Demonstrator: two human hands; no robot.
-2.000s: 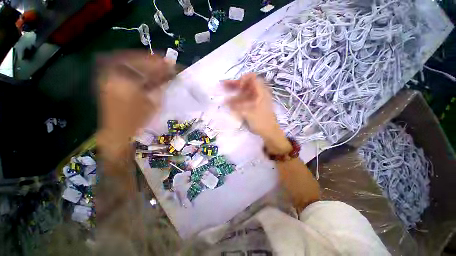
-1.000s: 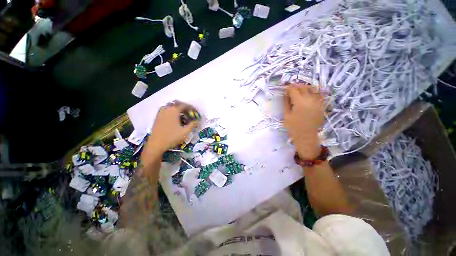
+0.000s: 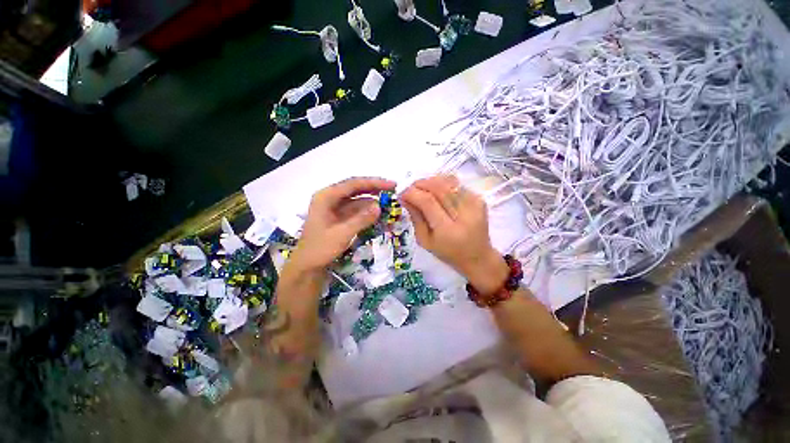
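My left hand (image 3: 339, 223) pinches a small circuit board (image 3: 389, 206) with yellow and blue parts between thumb and fingers. My right hand (image 3: 450, 221), with a dark red bead bracelet at the wrist, is closed close beside the board, fingertips at its right edge. White cord shows just right of my right hand; its end at the fingers is too small to make out. Below the hands, a pile of green boards and white square pieces (image 3: 394, 311) lies on the white sheet (image 3: 381, 372). White cables (image 3: 598, 147) are heaped at the right.
A dark green belt (image 3: 208, 112) runs along the top, with joined board-and-cable sets (image 3: 320, 114) on it. A mixed board pile (image 3: 199, 294) lies at left. A cardboard box (image 3: 624, 311) with plastic and spare cables stands lower right. A red-fronted fixture (image 3: 178, 22) is at upper left.
My right hand has moved left from the cable heap to my left hand. My left hand has risen from the board pile with a board. The view has shifted, so the scene sits further right.
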